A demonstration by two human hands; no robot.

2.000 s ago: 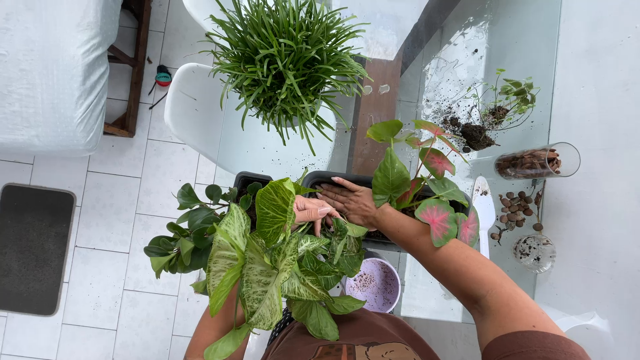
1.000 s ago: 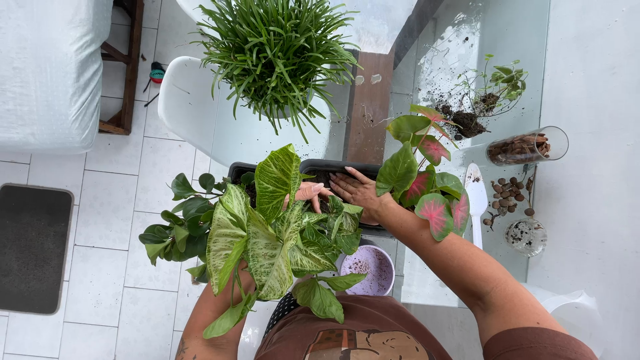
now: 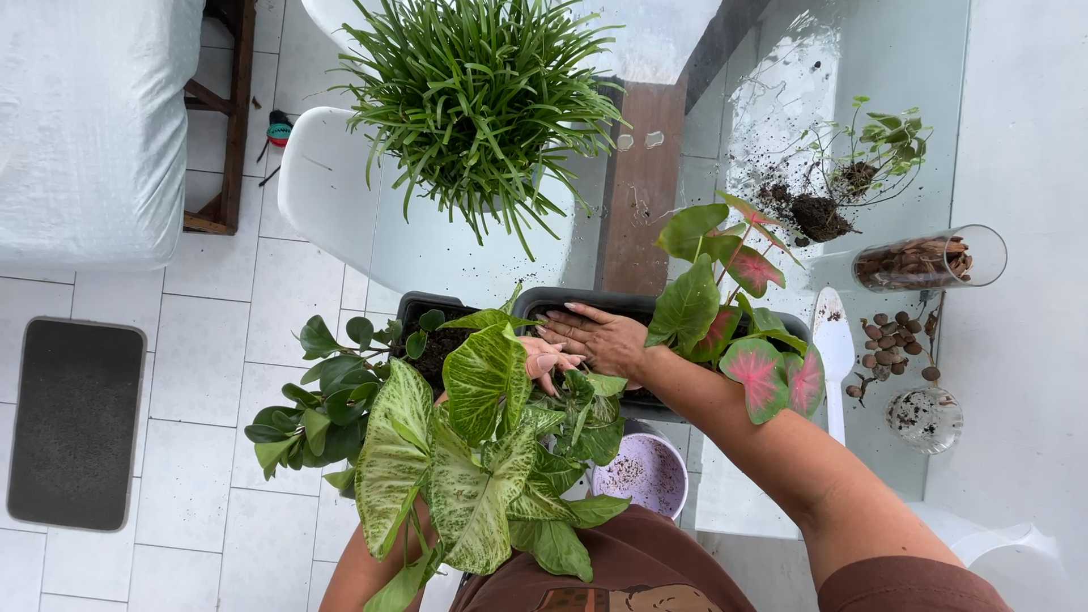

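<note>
A dark rectangular planter [image 3: 586, 299] lies across the glass table's near edge. My right hand [image 3: 599, 340] rests palm down over soil inside it, fingers extended. Close beside it, my left hand [image 3: 548, 359] shows only its fingers; leaves of a variegated arrowhead plant [image 3: 480, 484] hide the rest and what those fingers touch. A pink-centred caladium [image 3: 752, 374] rises from the planter's right part, over my right forearm. Left of it stands a second dark planter [image 3: 433, 302] with soil, next to a plant with rounded dark green leaves [image 3: 340, 408].
Around the planters are a grassy potted plant [image 3: 484, 102], a lilac pot [image 3: 642, 472], a white scoop [image 3: 833, 340], a glass of bark chips [image 3: 914, 262], brown round pieces [image 3: 888, 340], a small glass dish [image 3: 925, 421] and an uprooted seedling with soil [image 3: 820, 217].
My right hand has shifted slightly left within the planter, nearer my left fingers. The left hand stays among the leaves.
</note>
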